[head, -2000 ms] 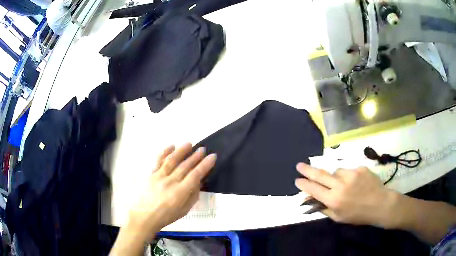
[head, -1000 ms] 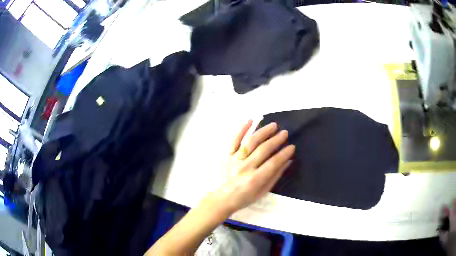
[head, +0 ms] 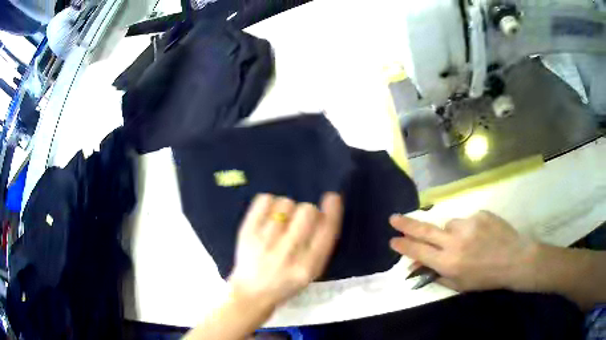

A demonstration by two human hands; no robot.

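A dark panel with a small yellow sticker (head: 266,156) lies partly over another dark panel (head: 382,182) on the table in front of me. My left hand (head: 282,242), slightly blurred, has its fingers curled on the stickered panel's lower part and holds it; the fingertips' exact grip is unclear. My right hand (head: 465,252) is at the lower panel's right edge, index and middle fingertips touching or very near it. Dark thread snips (head: 422,276) stick out from under its palm.
The sewing machine head (head: 438,50) stands at the upper right, its lamp spot lit on the grey bed (head: 511,133). Yellow tape (head: 488,180) edges the bed. Dark piles lie at the upper left (head: 193,86) and far left (head: 60,232).
The stickered panel now lies over the other panel, which lay alone before. My left hand has moved onto it. The view has swung right again, showing the machine and my right hand fully.
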